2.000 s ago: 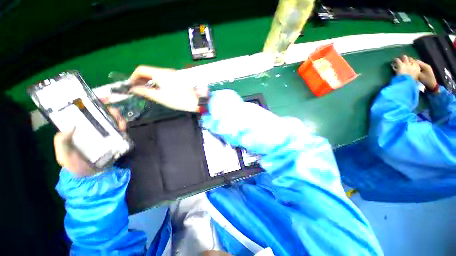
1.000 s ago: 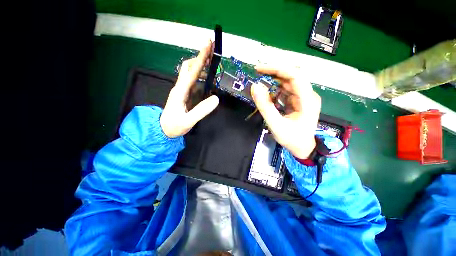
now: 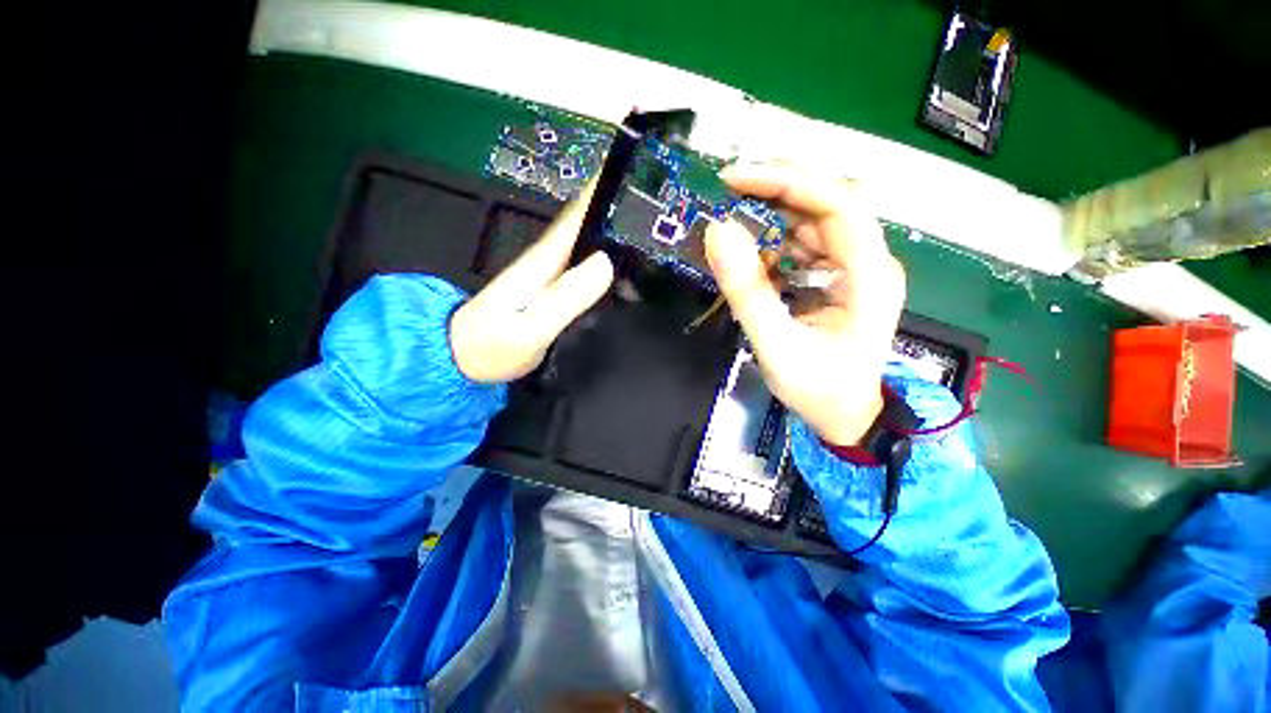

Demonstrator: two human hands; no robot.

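My left hand [image 3: 537, 304] holds the phone housing [image 3: 608, 188], seen nearly edge-on as a dark bar, with its fingers behind it. My right hand [image 3: 813, 300] pinches a blue mainboard [image 3: 672, 223] with silver shields between thumb and fingers. The board is at the right side of the housing; I cannot tell if they touch. A thin yellowish strip [image 3: 707, 312] hangs below the board. The black tray [image 3: 592, 425] lies under both hands, with an open phone body [image 3: 742, 443] in a right-hand pocket.
More boards [image 3: 548, 156] lie beyond the tray. A white strip [image 3: 460, 67] crosses the green bench. A phone unit [image 3: 970, 81] lies on the far green strip. A red bin [image 3: 1174, 392] is at right, below a yellowish post [image 3: 1178, 195]. A person's blue sleeve [image 3: 1202, 606] shows at lower right.
Since a second ago the housing has tilted slightly, its top leaning right over the board. Earlier, my left hand held the housing face-up at left while my right hand reached to the boards.
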